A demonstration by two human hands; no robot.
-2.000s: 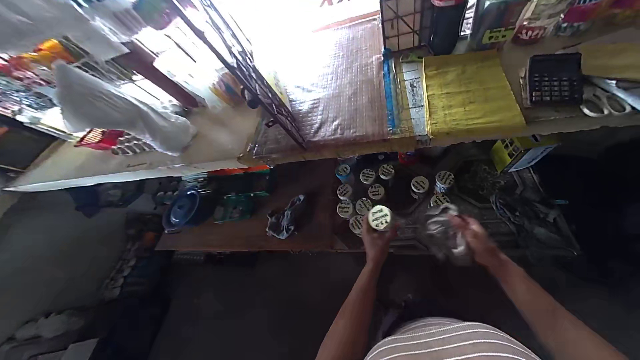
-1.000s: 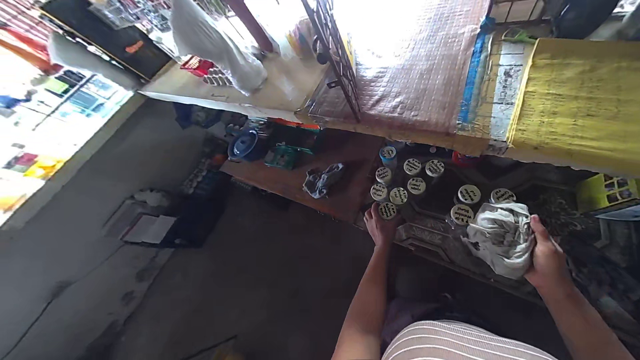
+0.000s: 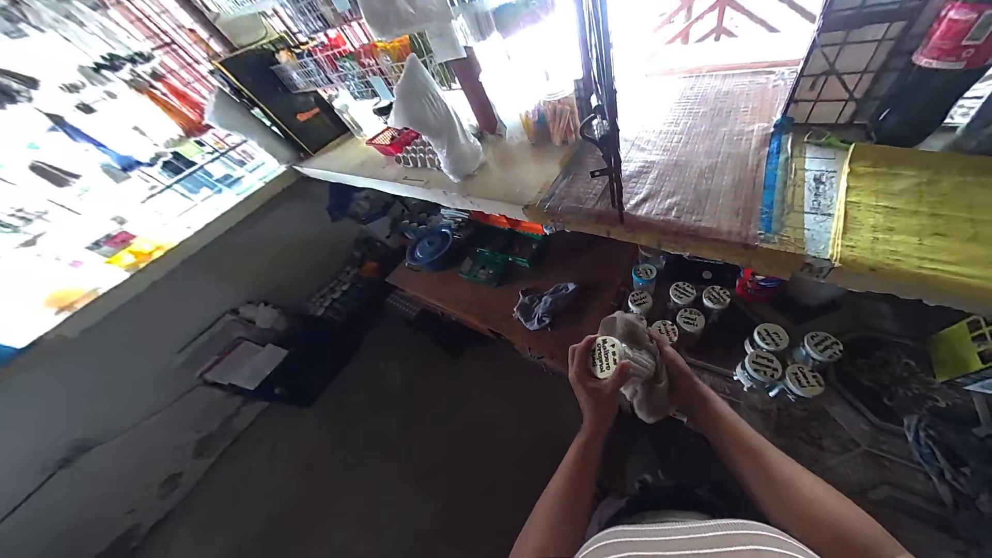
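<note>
My left hand (image 3: 597, 387) is closed around a jar (image 3: 608, 356) whose pale round lid bears handwriting. Against the jar's right side, my right hand (image 3: 676, 372) holds a light cloth (image 3: 642, 364). Just beyond my hands, several jars with written lids stand on the lower shelf, one of them a jar with a blue rim (image 3: 644, 275). Farther right is another group of lidded jars (image 3: 771, 337). A crumpled grey cloth (image 3: 545, 305) lies on the brown board, left of the jars.
Above the jars runs a counter edge (image 3: 682, 239), with a yellow woven sheet (image 3: 914, 217) at its right. A blue basin (image 3: 431, 248) and green baskets (image 3: 484, 266) sit at the board's far left. A yellow-green box (image 3: 961, 349) stands at the right.
One second ago my left hand was at the jars on the shelf; now it holds one in front of me. My right hand has brought the cloth leftward against that jar. The view has shifted.
</note>
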